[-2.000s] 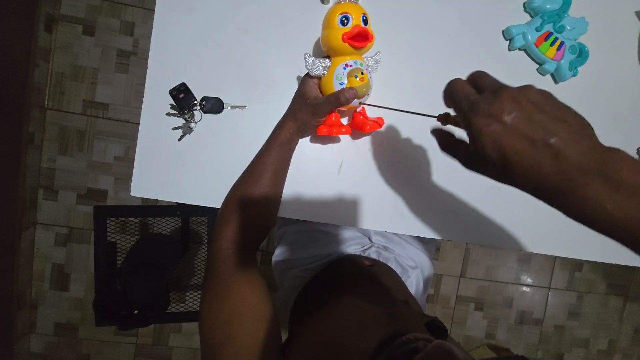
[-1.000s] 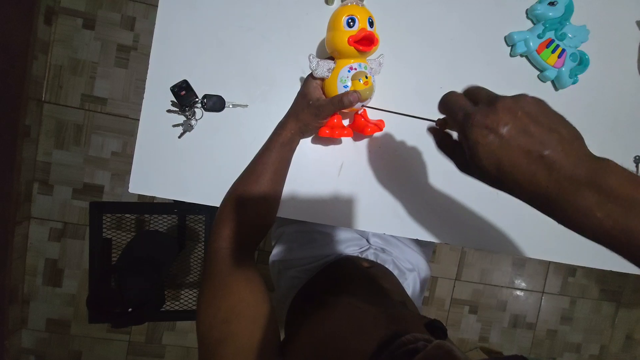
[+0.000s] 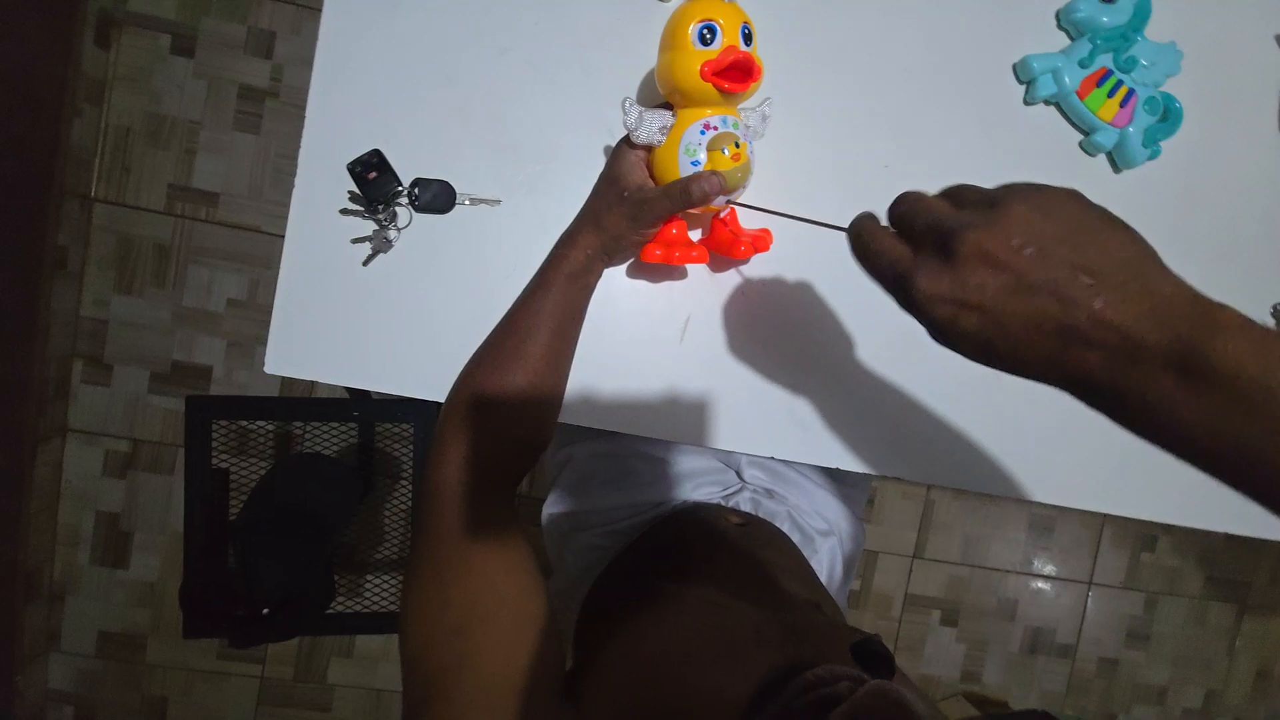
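A yellow plastic toy duck (image 3: 690, 130) with an orange beak, orange feet and silvery wings is on the white table. My left hand (image 3: 640, 205) grips its lower body from the left, the thumb across the belly. On the right, my right hand (image 3: 985, 255) is closed around the handle end of a screwdriver (image 3: 792, 216), whose handle the fingers hide. The thin metal shaft points left, and its tip meets the duck's lower body just above the feet. Whether the tip sits in a screw cannot be told.
Car keys (image 3: 432, 196) with a black remote lie on the white table (image 3: 480, 290) at left. A turquoise toy pony (image 3: 1115, 85) with coloured piano keys lies at upper right. Below the table's near edge stands a black mesh rack (image 3: 345, 590) with a dark cap-like item on it.
The fingers of my right hand have shifted around the screwdriver's handle, which showed two seconds ago and is now hidden. My left hand keeps its hold on the duck.
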